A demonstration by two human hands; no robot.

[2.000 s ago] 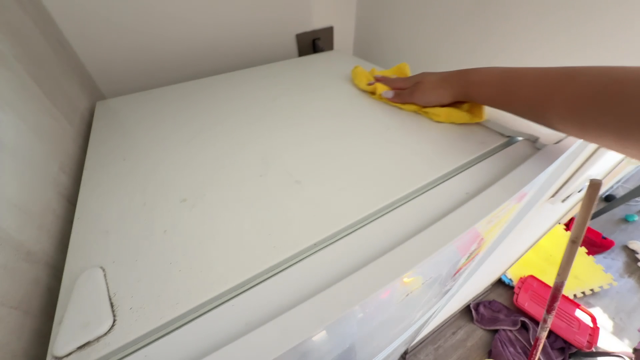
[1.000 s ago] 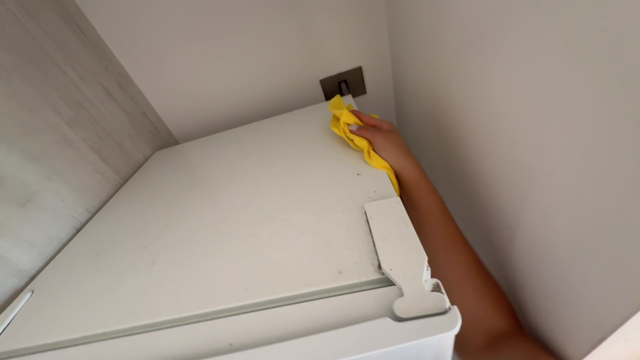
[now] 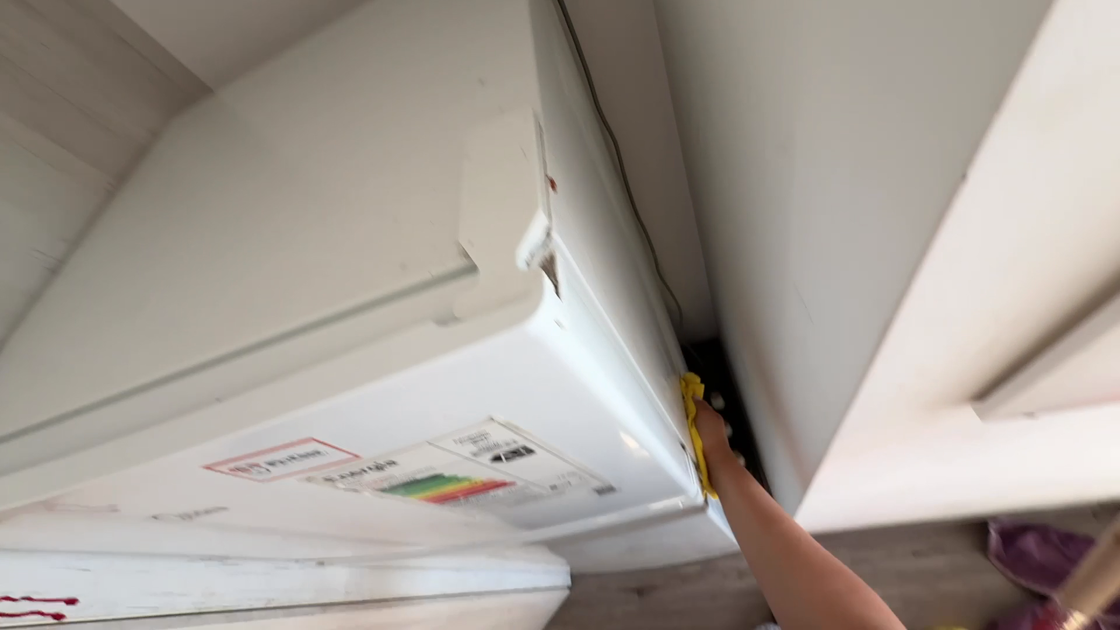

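My right hand [image 3: 713,430] reaches down into the narrow gap at the right of a white refrigerator [image 3: 350,210]. It presses a yellow cloth [image 3: 697,437] against the refrigerator's side, low toward the front edge. Part of the cloth and the fingertips are hidden by the hand and the gap. A white hinge cover [image 3: 503,219] sits on the top front corner, blurred. The door bears an energy label [image 3: 464,477] and a red-edged sticker [image 3: 280,459]. My left hand is out of view.
A pale wall [image 3: 787,201] closes in the gap's right side, where a thin cable [image 3: 621,166] hangs. Purple fabric [image 3: 1041,551] lies on the wood-look floor [image 3: 647,599] near a wooden stick [image 3: 1094,573]. Another white surface [image 3: 262,582] stands at lower left.
My right hand, with the yellow cloth, has moved from the refrigerator's top, near the wall outlet, down into the side gap. The view has shifted strongly to the side and down.
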